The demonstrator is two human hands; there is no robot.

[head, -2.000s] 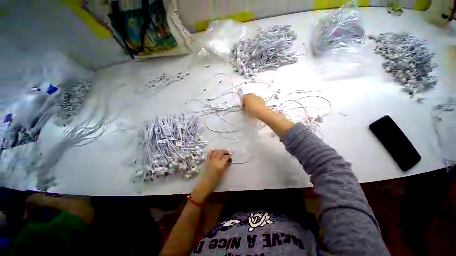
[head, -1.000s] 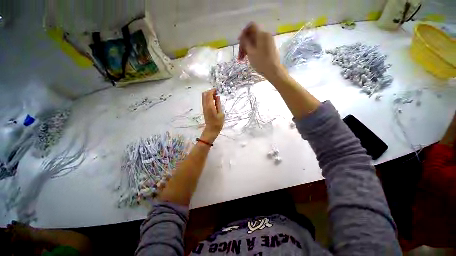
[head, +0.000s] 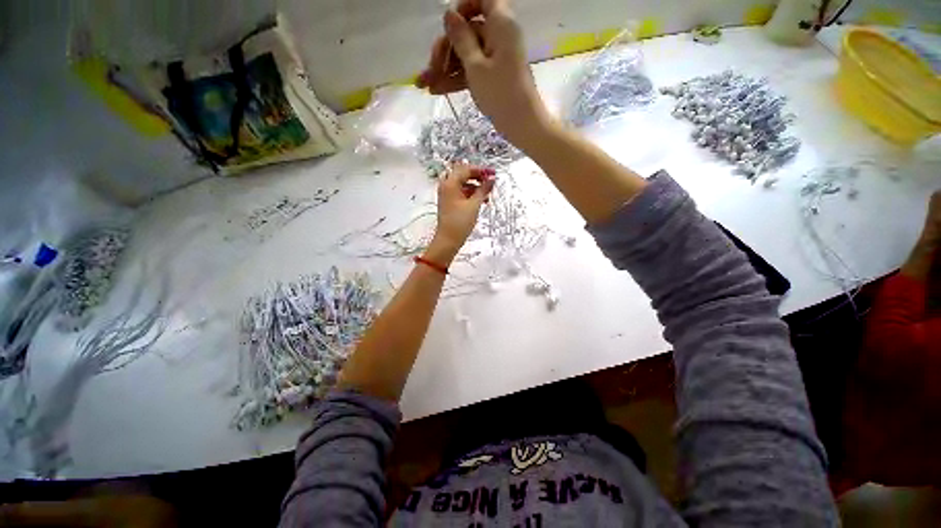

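My right hand (head: 493, 72) is raised high at the top centre, fingers bent and closed on a thin white cord (head: 453, 106) that runs down from it. My left hand (head: 461, 206) is lower, above the table's middle, with its fingertips pinched on cord; the exact grip is too small to see clearly. Loose white cords with small white knobs (head: 511, 222) lie spread beside and beyond the left hand. A dense combed heap of white corded pieces (head: 299, 335) lies to the left of my left forearm, knobs toward the table edge.
Other cord heaps lie at back centre (head: 464, 139) and right (head: 738, 122), with a filled clear bag (head: 614, 83) between them. A black phone (head: 758, 263) is partly behind my right sleeve. A yellow basin (head: 889, 88), printed tote bag (head: 242, 103) and another person's red sleeve (head: 893, 361) show.
Both hands have left the table's front and middle. My right hand has risen to the top edge, and my left has moved forward and closed its fingertips. The view has turned right.
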